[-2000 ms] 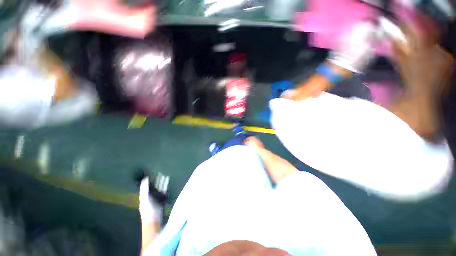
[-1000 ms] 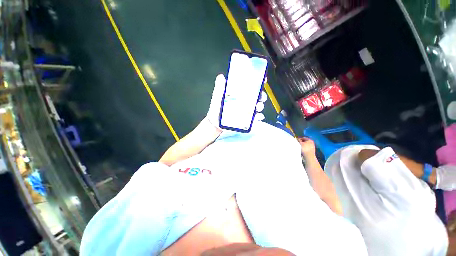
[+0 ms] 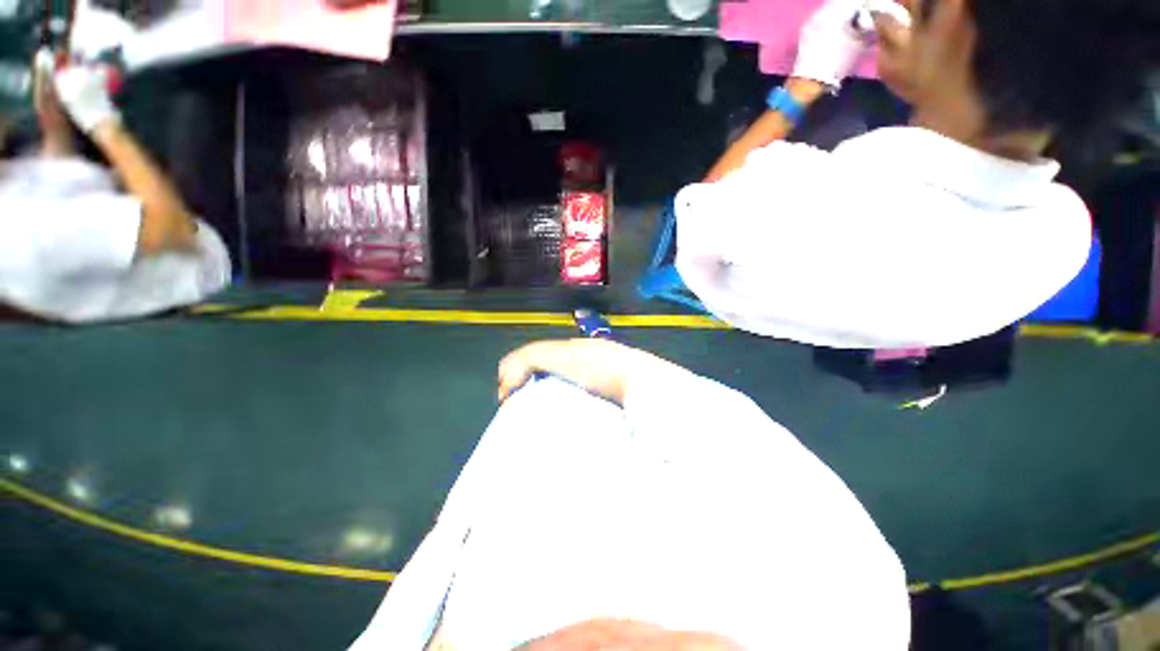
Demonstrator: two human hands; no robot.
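Observation:
My right hand [image 3: 515, 368] is bare and held in front of my white shirt [image 3: 662, 496], with the forearm coming across from the right. Its fingers are small and unclear, so I cannot tell whether it holds anything. My left hand is not in view. In front of me under the bench, a black bin [image 3: 420, 191] holds shiny wrapped contents [image 3: 350, 178]. To its right are red packs with white marks [image 3: 584, 235].
A person in a white shirt [image 3: 890, 235] is at the right, with a gloved hand near pink foam [image 3: 763, 28]. Another person [image 3: 102, 235] works at the left. A blue stool [image 3: 670, 274] stands near the centre. Yellow lines [image 3: 471, 317] cross the green floor.
The view has swung back to the bench from the aisle. The phone held by my gloved left hand has left the view with that hand. My right hand has moved across my front.

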